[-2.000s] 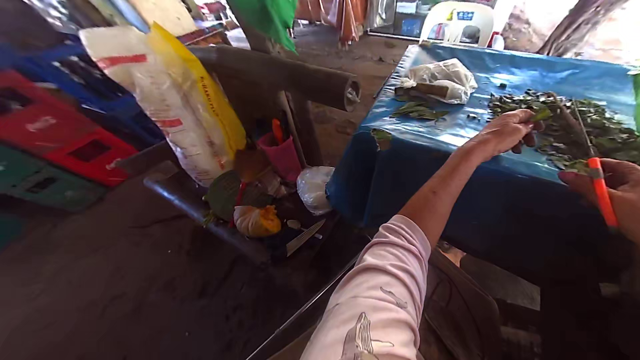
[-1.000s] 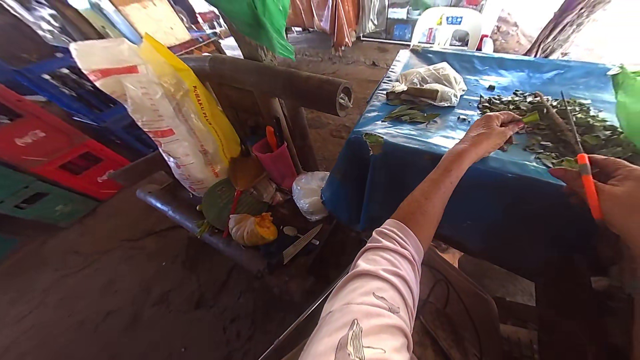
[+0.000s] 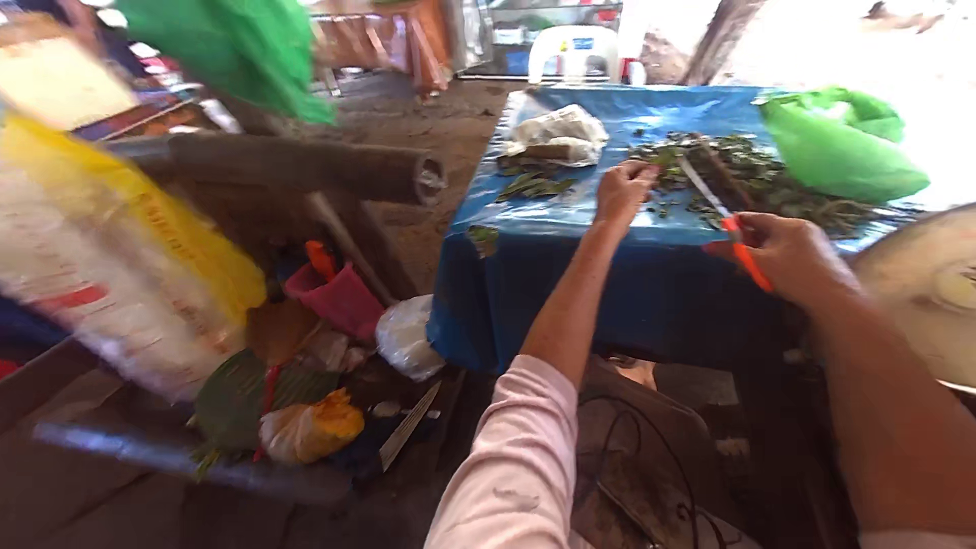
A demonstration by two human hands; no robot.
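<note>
My left hand (image 3: 624, 191) pinches a green leaf (image 3: 669, 169) at the near side of a pile of leaves and leaf pieces (image 3: 755, 164) on the blue-covered table (image 3: 564, 248). In my right hand (image 3: 793, 255) are orange-handled scissors (image 3: 717, 200), their blades pointing up and left toward the leaf. A brown stick-like piece (image 3: 720, 177) lies in the pile, just behind the blades. Left of the pile, a crumpled clear plastic bag (image 3: 560, 130) and several long leaves (image 3: 537, 185) rest on the cloth.
A green plastic bag (image 3: 842, 149) stands at the table's right rear, with a large round pale lid or pan (image 3: 934, 297) nearer me. To the left are a thick wooden beam (image 3: 297, 164), a pink container (image 3: 339, 301), a knife (image 3: 409, 427) and a large sack (image 3: 114, 274). A white plastic chair (image 3: 576, 53) stands behind the table.
The view has swung to the right, bringing the green bag and round pale object into sight. My left hand still pinches leaf, and the scissors remain in my right hand.
</note>
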